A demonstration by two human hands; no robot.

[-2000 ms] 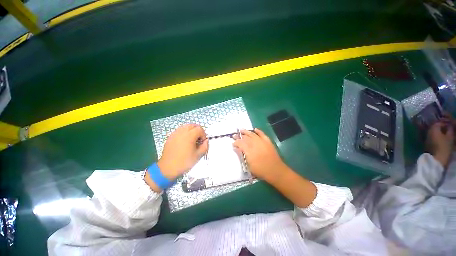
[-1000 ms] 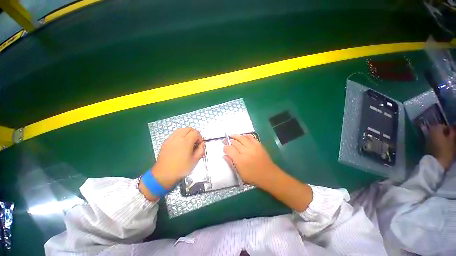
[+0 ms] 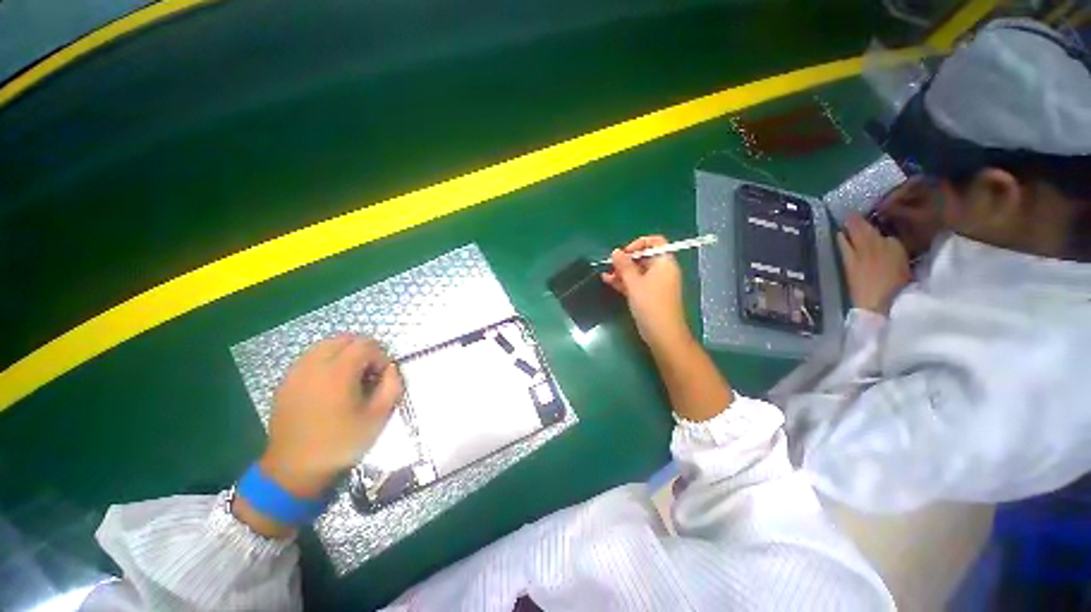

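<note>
A phone body [image 3: 479,401] with a black edge and a large pale panel lies on silvery bubble wrap [image 3: 449,281] in front of me. My left hand [image 3: 329,407], with a blue wristband [image 3: 275,495], rests at the phone's left end; its fingertips are curled together, and I cannot tell if they hold anything. My right hand [image 3: 646,285] holds tweezers [image 3: 672,248] like a pen, the tip over a black piece sheet [image 3: 586,295] on clear film, right of the phone. The fingers partly cover the sheet.
Another phone unit [image 3: 778,257] lies on bubble wrap [image 3: 721,287] at the right. A person in a white smock and cap [image 3: 957,359] leans in at the far right, hands [image 3: 877,263] at work. A reddish-brown sheet [image 3: 790,129] lies near the yellow strip [image 3: 479,185].
My right hand has left the phone and moved right to the black piece sheet with the tweezers. The view has turned right, and the neighbour's head has come into view. My left hand stays at the phone.
</note>
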